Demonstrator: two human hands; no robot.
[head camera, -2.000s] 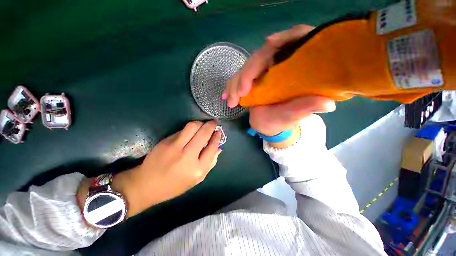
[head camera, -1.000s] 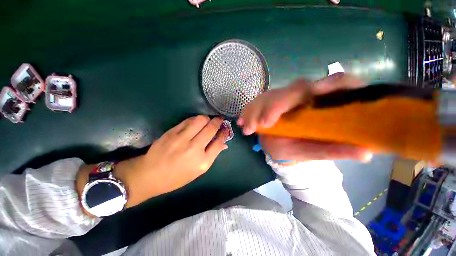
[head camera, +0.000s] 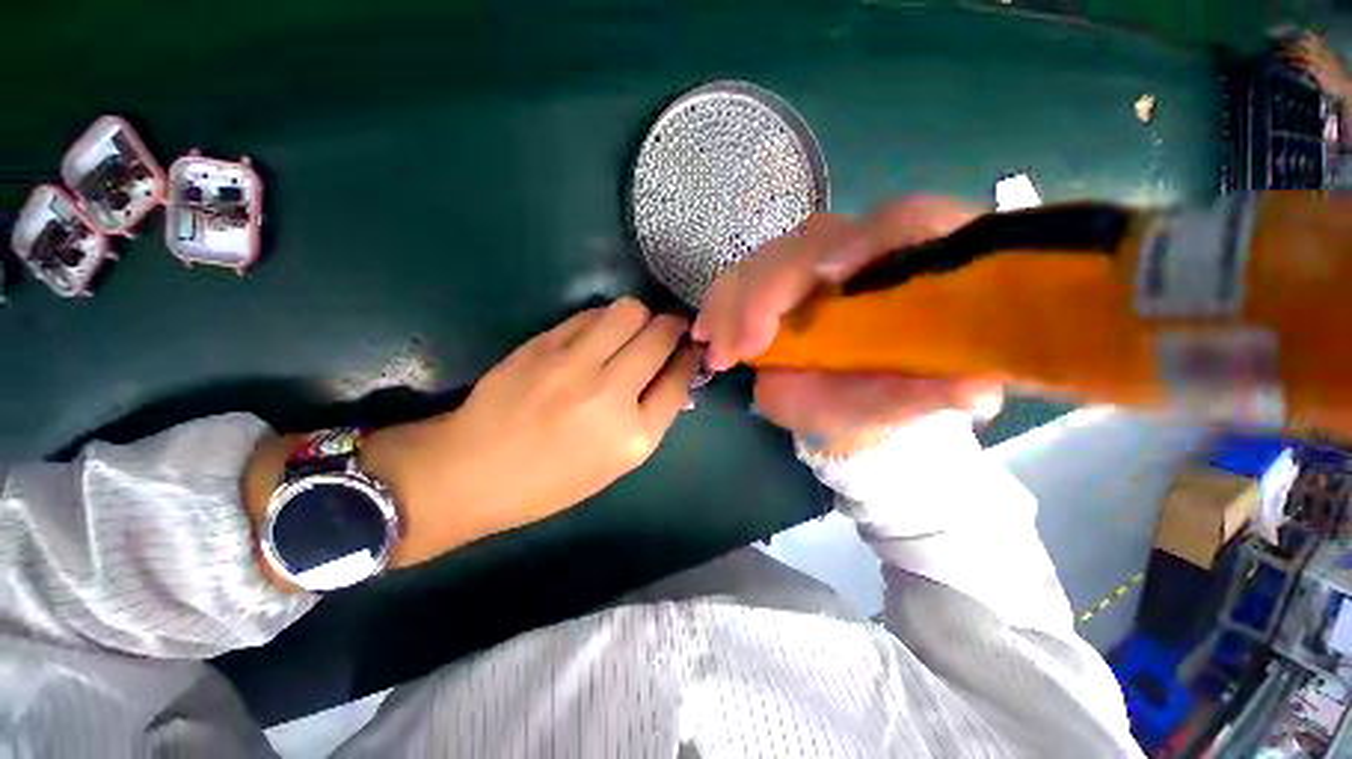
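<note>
My left hand (head camera: 571, 389), with a round watch on the wrist, holds a small device housing (head camera: 700, 368) at its fingertips, mostly hidden by fingers. My right hand (head camera: 830, 319) is closed around a large orange electric screwdriver (head camera: 1023, 319). Its front end is at the housing, and my right fingertips touch or nearly touch it; the driver tip is hidden. A round silver perforated dish (head camera: 722, 186) lies just beyond my hands, its near right edge covered by my right hand.
Three pink-rimmed housings (head camera: 215, 211) lie at the left on the green mat (head camera: 445, 163). A white scrap (head camera: 1017, 191) and a small tan scrap (head camera: 1145, 107) lie at the right. A black tray (head camera: 1275, 126) is at the far right. A cardboard box (head camera: 1204, 515) stands below the bench.
The screwdriver and my right hand have come in from over the dish to the housing in my left fingers. The view has shifted, bringing the scraps and black tray grid into sight.
</note>
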